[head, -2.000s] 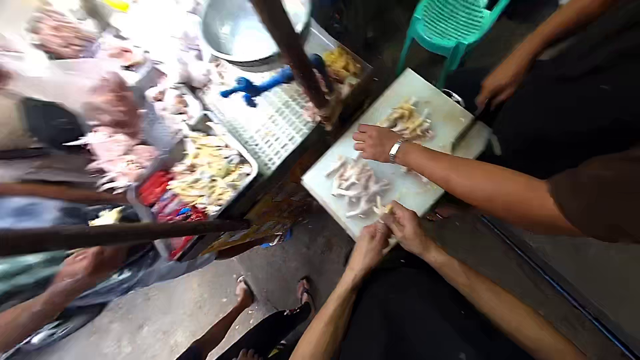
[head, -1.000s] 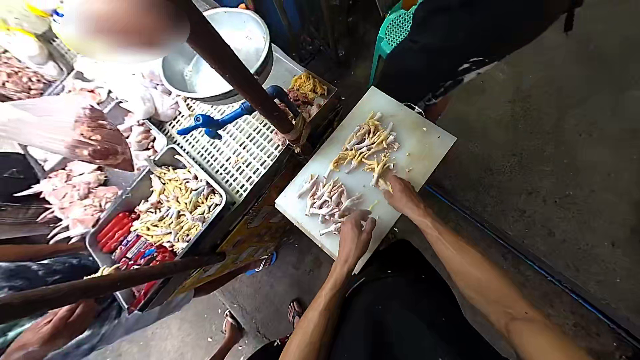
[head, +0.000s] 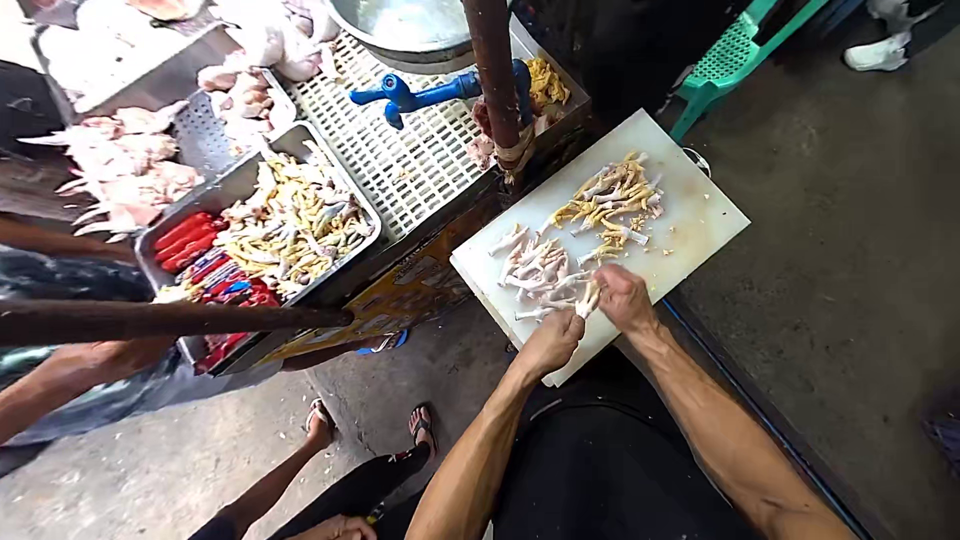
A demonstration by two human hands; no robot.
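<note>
My left hand grips one end of a chicken foot near the lower edge of a white cutting board. Close beside it, my right hand has its fingers closed on the upper part of the same foot. Just beyond my hands lies a pile of pale chicken feet. Farther up the board is a pile of yellowish chicken feet, with small yellow scraps around it.
Left of the board stands a stall with a metal tray of chicken feet and red pieces, a metal basin and a blue faucet. A brown post rises beside the board. A green plastic chair is beyond; other people stand left.
The other person's arms, over the board two seconds ago, have left it. My hands, apart a second ago, have come together at one foot. The view has shifted.
</note>
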